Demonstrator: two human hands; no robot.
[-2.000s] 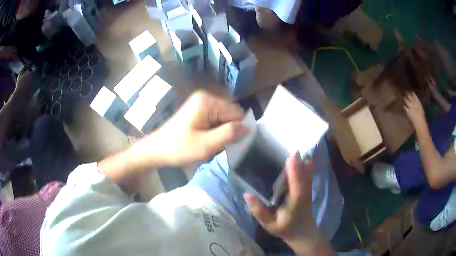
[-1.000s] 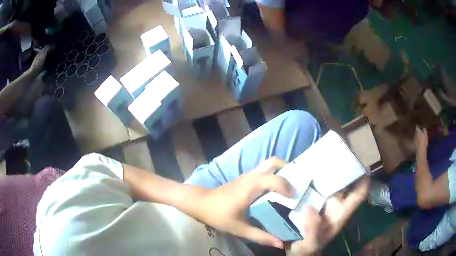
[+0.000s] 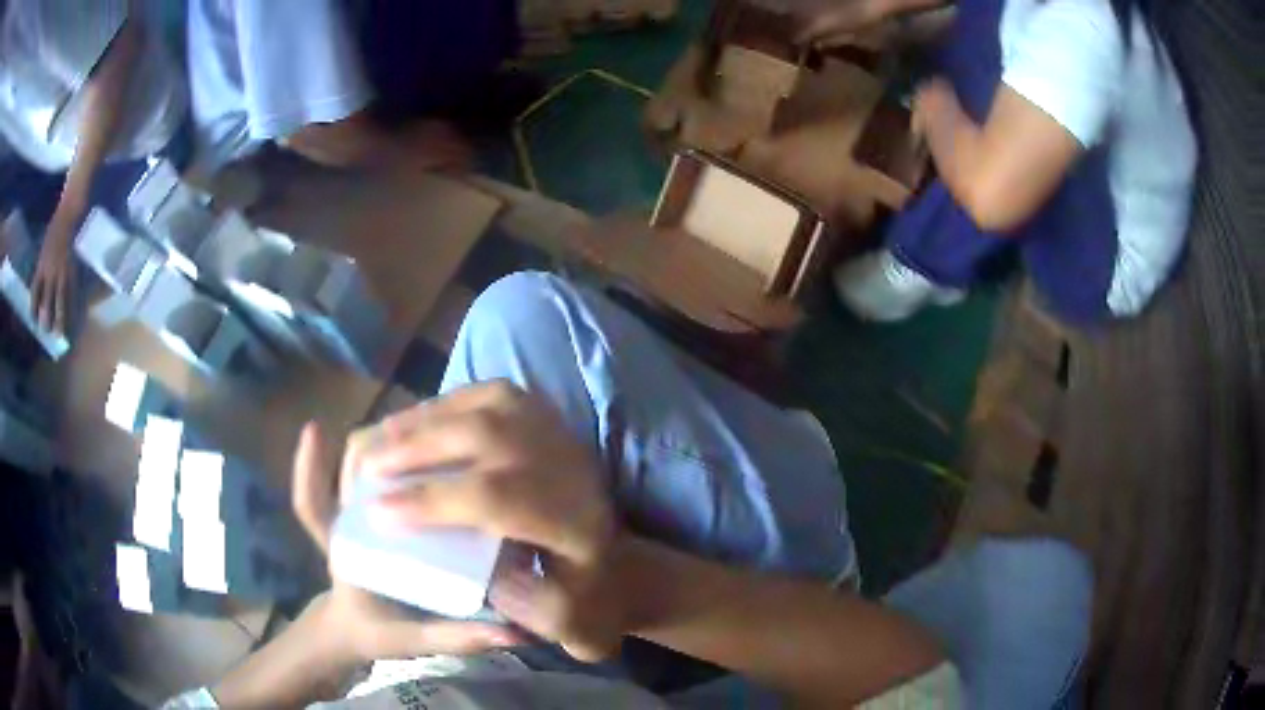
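Observation:
A small carton (image 3: 419,558) with a white top sits between my two hands, low in the view. My right hand (image 3: 506,465) lies over its top and right side, fingers bent, somewhat blurred. My left hand (image 3: 382,624) holds it from below and the left; parts of both hands are hidden. The carton's top looks shut, though fingers cover part of it. Closed cartons (image 3: 160,479) with white tops stand in a cluster at the left. Open cartons (image 3: 194,322) with raised flaps stand beyond them.
The cartons stand on a brown cardboard sheet (image 3: 430,264). My bent knee (image 3: 534,326) is just beyond my hands. A brown shallow box (image 3: 735,222) lies ahead. A person (image 3: 1040,153) squats at the right handling cardboard; other people are at the upper left.
The view has swung right, so the cartons show farther left. The carton's raised white lid is down now. My right hand has moved over its top; my left hand is beneath.

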